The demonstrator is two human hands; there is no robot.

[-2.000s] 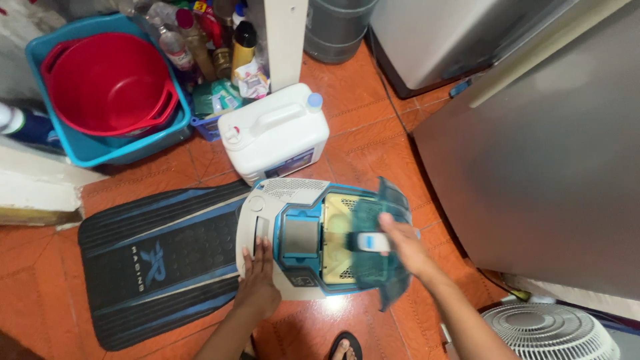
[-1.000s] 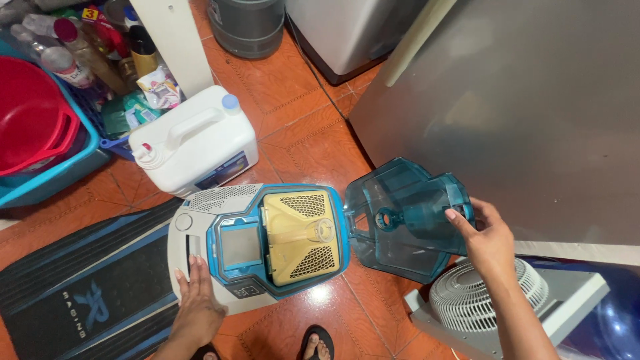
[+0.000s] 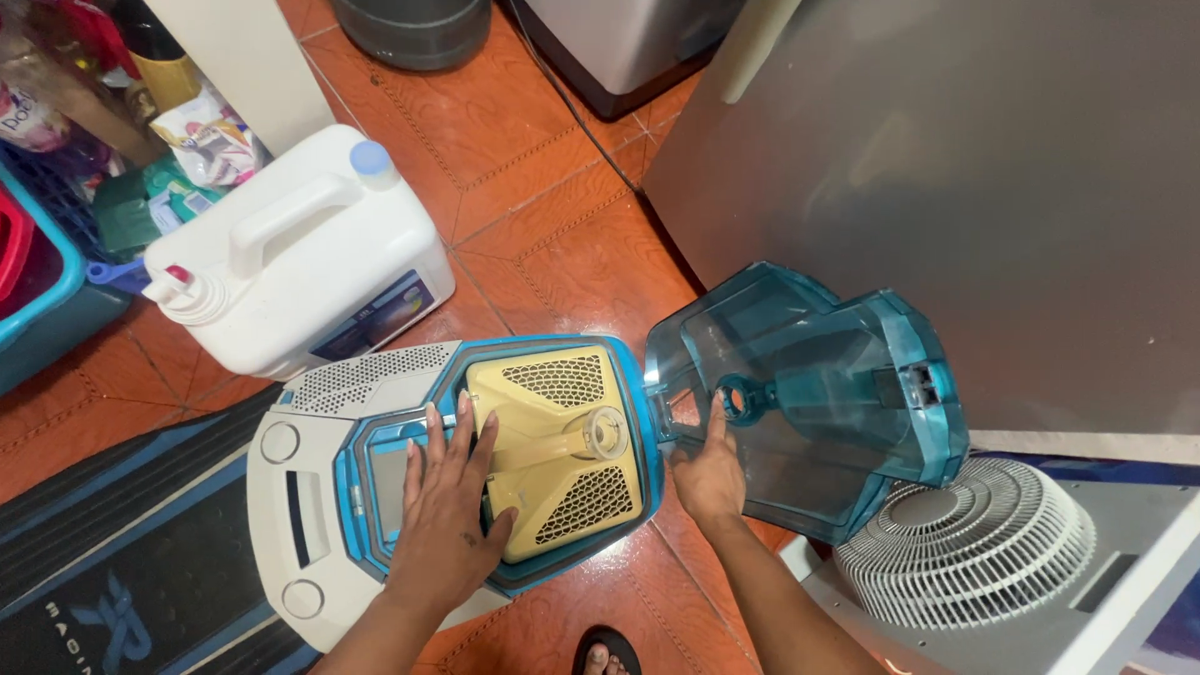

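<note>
A white and blue appliance (image 3: 314, 450) with perforated side panels lies on a black and blue rubber mat (image 3: 187, 562). Its translucent teal lid (image 3: 816, 394) is swung out to the right on a hinge. Inside the body sits a cream plastic insert (image 3: 534, 441) with mesh openings and a clear round port (image 3: 605, 433). My left hand (image 3: 455, 506) lies spread over the insert's left edge, with nothing gripped. My right hand (image 3: 712, 473) is at the lid near the hinge, its index finger extended to the lid's round teal ring (image 3: 738, 401); the other fingers are partly curled.
Behind the appliance stands a white plastic jug (image 3: 319, 253) with a blue cap. A blue tub (image 3: 56, 309) and assorted bottles are at the left. A large grey metallic panel (image 3: 937, 216) rises at the right, above a round white fan grille (image 3: 966, 544). A sandalled foot (image 3: 605, 656) shows below.
The teal lid was in my right hand's grasp at its far end; that hand has let go there and moved left to the ring. My left hand has moved from the white housing onto the cream insert.
</note>
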